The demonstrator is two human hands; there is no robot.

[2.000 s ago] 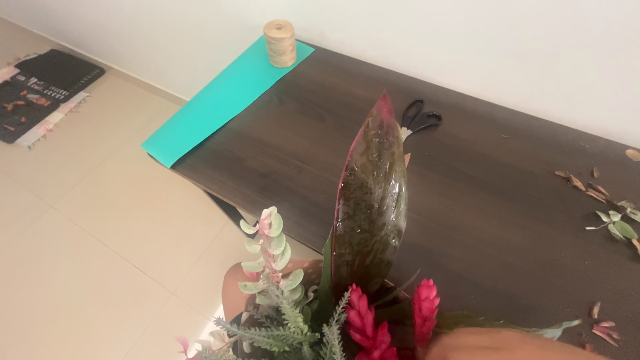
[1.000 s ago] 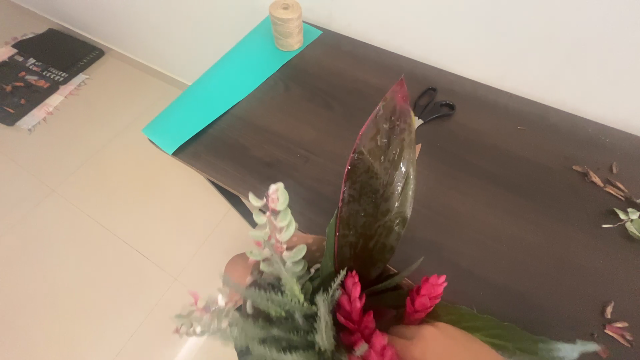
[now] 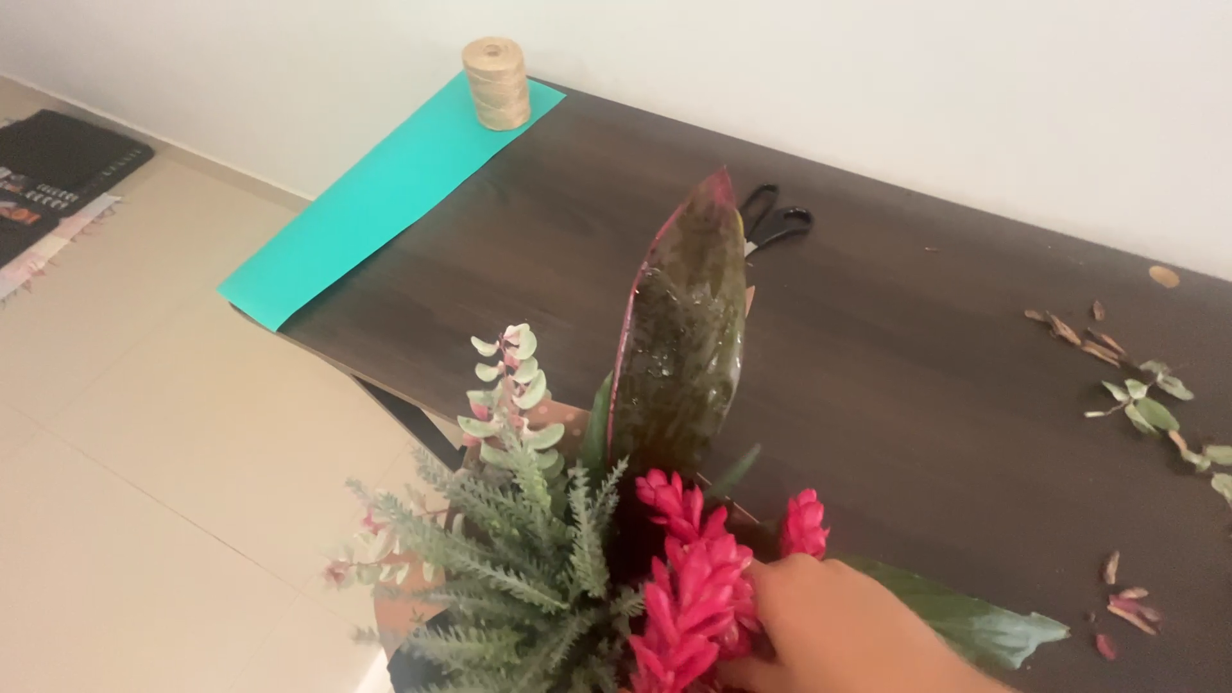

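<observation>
My right hand (image 3: pixel 837 621) comes in from the lower right, its fingers curled at a red ginger flower (image 3: pixel 688 611); the fingertips are partly hidden by the bloom. Another red ginger flower (image 3: pixel 804 523) stands just beyond the knuckles. A tall, wet, dark leaf with a reddish edge (image 3: pixel 679 337) rises upright behind the blooms. Feathery green foliage (image 3: pixel 520 568) fills the arrangement's left side, with a pale green, pink-tinged leafy sprig (image 3: pixel 515 385) above it. A broad green leaf (image 3: pixel 972 611) reaches out to the right beneath my wrist. My left hand does not show.
Black-handled scissors (image 3: pixel 775 226) lie behind the tall leaf on the dark wooden table (image 3: pixel 895 375). A spool of twine (image 3: pixel 498 85) stands on a turquoise sheet (image 3: pixel 385 197) at the far left corner. Leaf cuttings (image 3: pixel 1150 409) and fallen petals (image 3: pixel 1131 611) lie at right.
My right hand has moved left, in among the red flowers. More of the red blooms now shows in front of my fingers.
</observation>
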